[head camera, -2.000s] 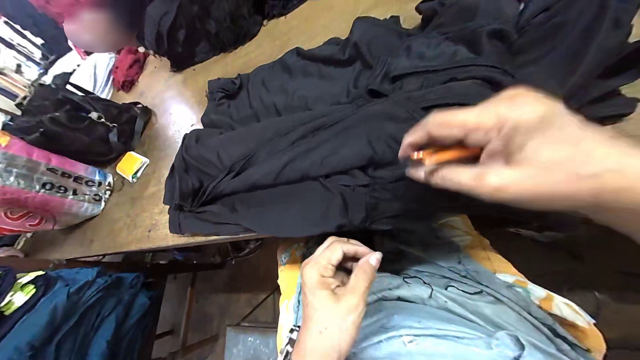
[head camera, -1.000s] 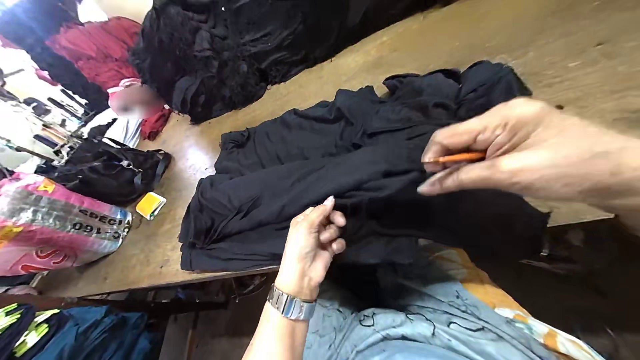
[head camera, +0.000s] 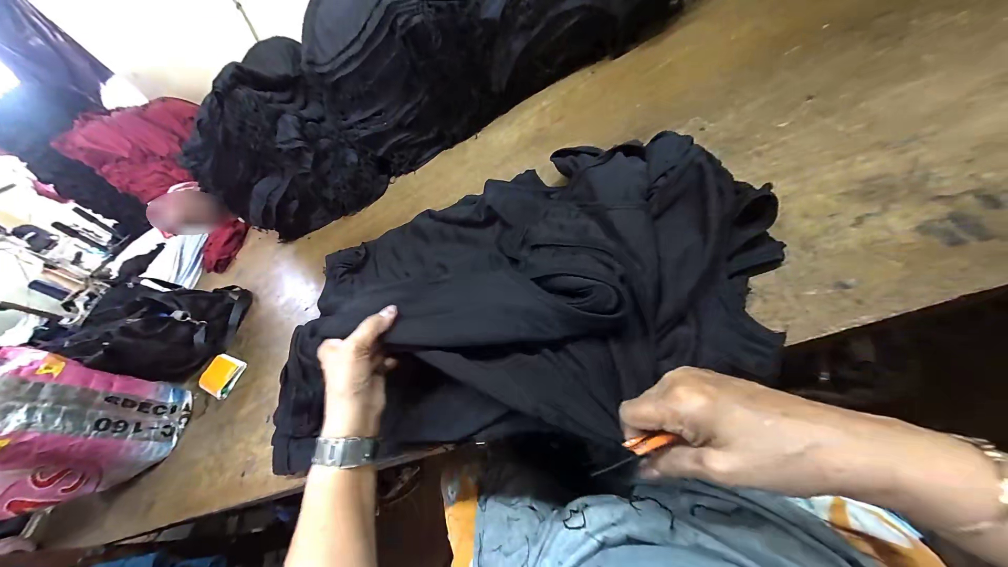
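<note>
A black garment (head camera: 488, 299) lies in folds on the wooden table (head camera: 850, 134), its near edge hanging over toward my lap. My left hand (head camera: 358, 362), with a metal watch (head camera: 346, 452) on the wrist, grips a fold of it near its left end, thumb on top. In my right hand (head camera: 681, 421) is a small orange-handled tool (head camera: 652, 443) with a thin metal tip pointing down and left; its exact kind cannot be told. The fingers of that hand also touch the garment's near edge. Loose black threads (head camera: 575, 516) lie on the grey-blue cloth (head camera: 709, 528) over my lap.
Large stacks of black fabric (head camera: 441, 87) line the table's far side, with dark red cloth (head camera: 130, 150) beyond. At the left are a black bag (head camera: 150, 327), a yellow-and-white packet (head camera: 223, 376) and a pink printed sack (head camera: 87, 425). A person's blurred head (head camera: 185, 211) shows behind.
My left hand has moved left along the garment and taken hold of a fold. My right hand has come down to the near edge with the orange tool. The garment's right part now lies more spread out.
</note>
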